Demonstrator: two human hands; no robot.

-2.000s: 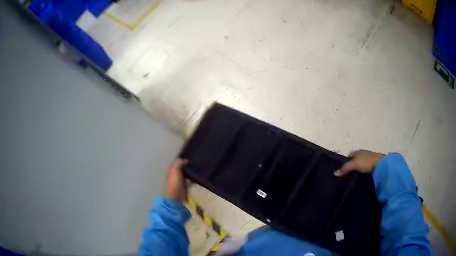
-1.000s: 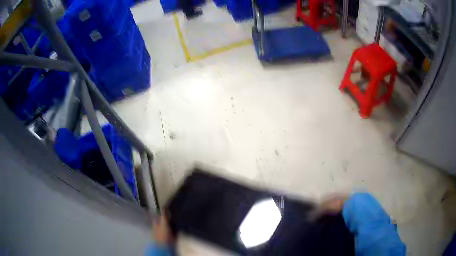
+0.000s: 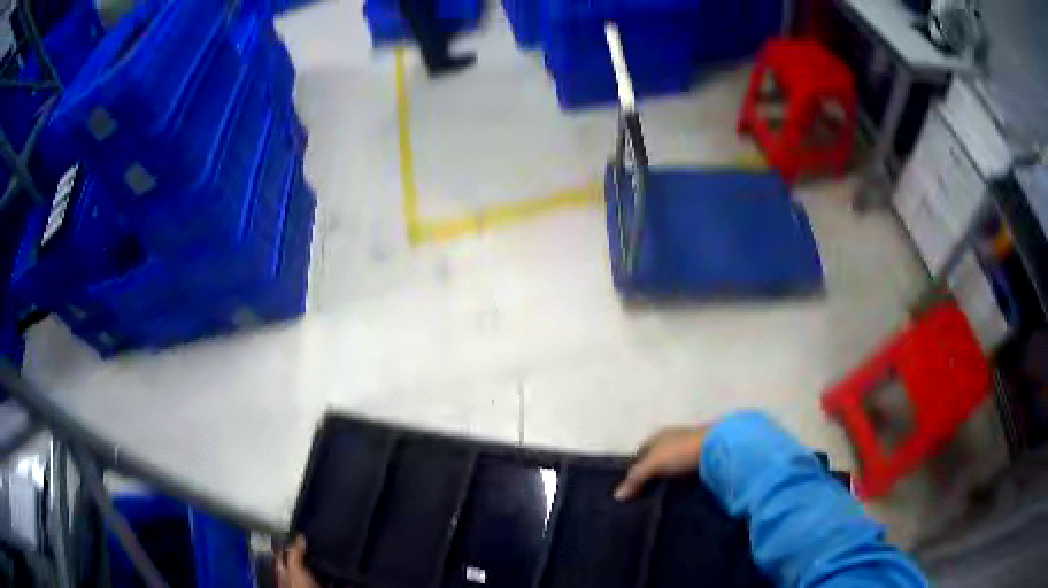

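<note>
A long black phone tray [image 3: 420,494] with a row of slots is held in front of me at the bottom of the view. A bright glare streak and a small white label show on it. My left hand [image 3: 295,565] grips its left end and is partly cut off by the bottom edge. My right hand [image 3: 664,455], in a blue sleeve, grips its far edge toward the right. The tray's near side is out of view.
Stacked blue crates [image 3: 218,195] stand at left beside a grey metal frame [image 3: 138,465]. A blue platform cart [image 3: 724,236] stands ahead. Red stools [image 3: 919,385] are at right by a workbench [image 3: 902,35]. A person's leg [image 3: 431,32] shows at the top.
The view has moved forward, so the cart, crates and right stool appear nearer. The tray is still in both hands and now lies more level across the view.
</note>
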